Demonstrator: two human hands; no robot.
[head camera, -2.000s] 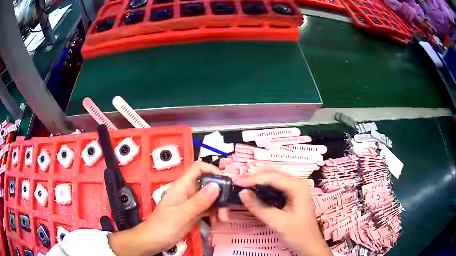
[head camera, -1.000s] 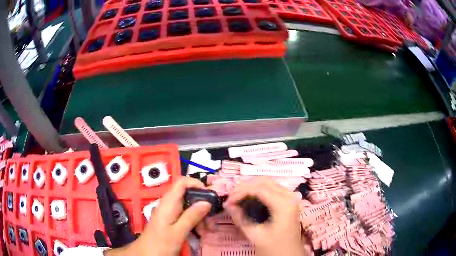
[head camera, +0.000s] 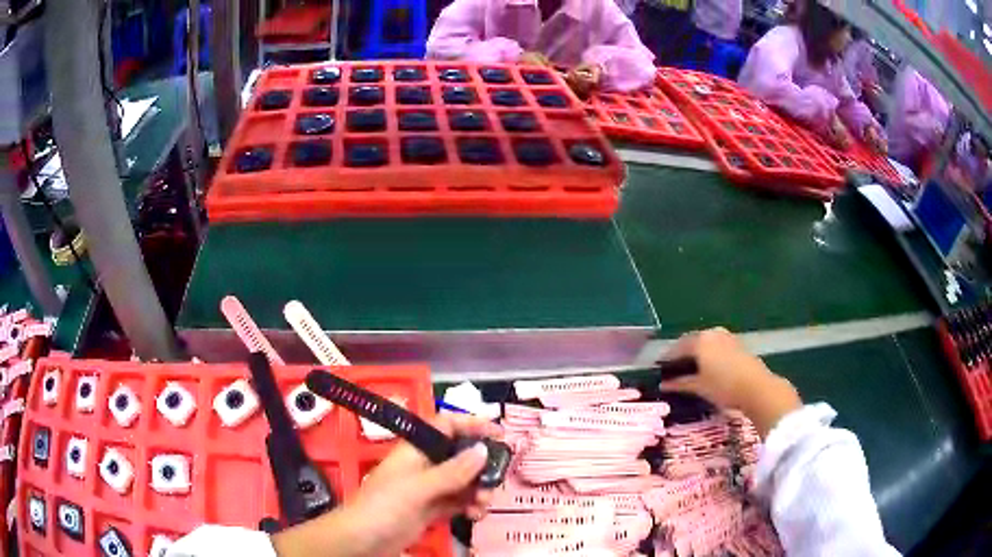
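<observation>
My left hand (head camera: 419, 490) holds a black watch case (head camera: 493, 461) with one long holed black strap (head camera: 375, 408) attached, pointing up and left over the tray. My right hand (head camera: 723, 372) is at the back of the pink strap pile, its fingers closed around a short dark strap piece (head camera: 679, 369). A strapped black watch (head camera: 292, 468) lies across the red compartment tray (head camera: 234, 481), which holds white and dark cases. Pink holed straps (head camera: 598, 446) lie in a large pile between and below my hands.
A raised green platform (head camera: 413, 272) bears a red tray stack (head camera: 413, 203) of black cases. Two pink straps (head camera: 315, 333) stand at the near tray's far edge. A blue pen or stick (head camera: 453, 408) lies by the pile. People in pink smocks (head camera: 544, 35) sit behind.
My right hand has left the watch and moved right and away to the back of the strap pile. My left hand keeps the watch, whose long strap now shows. The view has tilted up.
</observation>
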